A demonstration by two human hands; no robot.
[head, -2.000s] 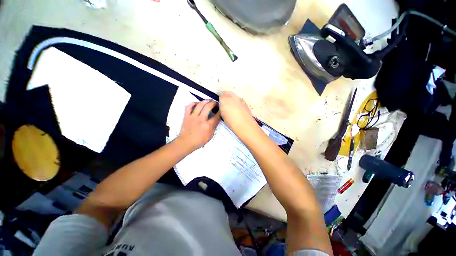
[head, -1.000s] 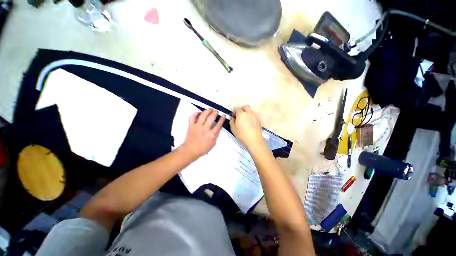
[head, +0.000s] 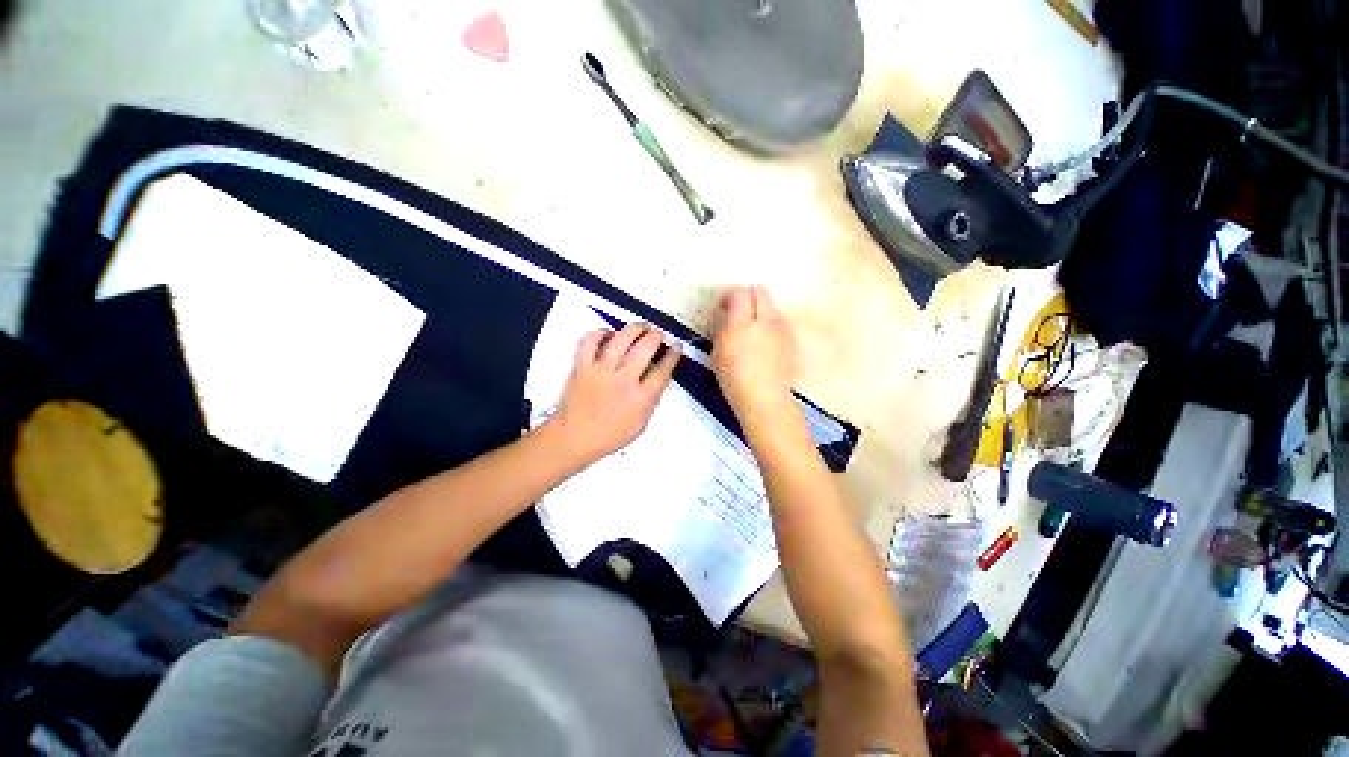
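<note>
The dark jacket front panel [head: 474, 326] lies flat. A narrow white stay tape [head: 400, 212] follows its curved far edge. A large white chest piece [head: 651, 496] with printed lines lies on its right part, and an angular white piece [head: 281, 326] on its left part. My left hand [head: 614, 392] rests with fingertips on the tape beside the chest piece, fingers slightly apart. My right hand [head: 755, 348] is just right of it at the panel's far edge, fingertips bunched and raised. No needle or thread can be made out.
Beyond the panel are a green-handled tool [head: 651, 145], pink chalk [head: 487, 36] and a grey oval pad [head: 762, 67]. To the right are an iron [head: 940, 200], dark shears [head: 976, 399] and a dark cylinder [head: 1102, 500]. A yellow round stool [head: 86, 485] is at left.
My right hand has moved right and away from my left hand, off the tape. My left hand has shifted slightly right along the tape. The view has also shifted.
</note>
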